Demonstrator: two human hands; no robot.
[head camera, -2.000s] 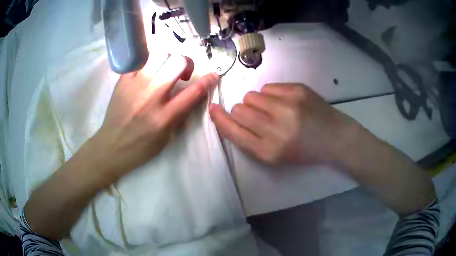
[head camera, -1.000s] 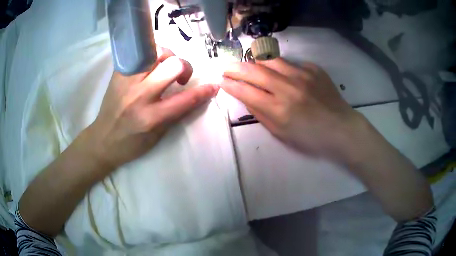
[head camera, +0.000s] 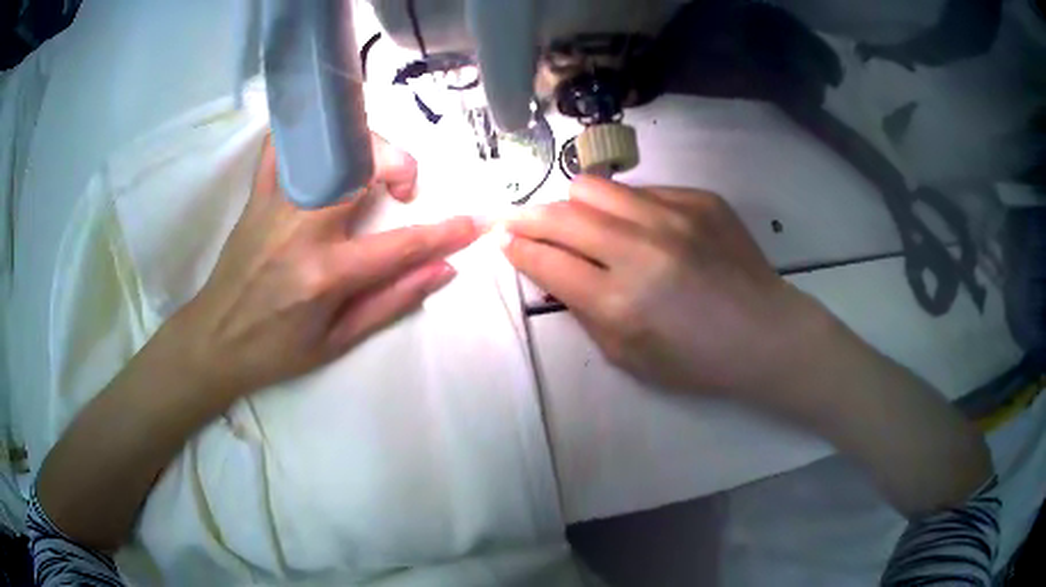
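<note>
The cream cloth (head camera: 424, 424) covers the left and middle of the table, its long straight edge running from the lit presser foot (head camera: 491, 140) toward me. My left hand (head camera: 310, 264) lies flat on the cloth with its fingers spread, fingertips near the edge just in front of the foot. My right hand (head camera: 654, 275) has its fingertips together on the cloth's edge, beside the left fingertips, and appears to pinch it. Bright glare hides the exact contact and the cloth under the foot.
The blue-grey rounded bar (head camera: 318, 126) hangs above my left hand. The ribbed cream knob (head camera: 608, 148) is just beyond my right fingers. Dark scissors (head camera: 941, 252) lie at the right. The white table (head camera: 688, 436) has a curved front edge.
My right hand first moved up and inward to the cloth edge beside the left fingertips. Since then both hands sit slightly lower in view, as do the machine parts, and a further left finger shows.
</note>
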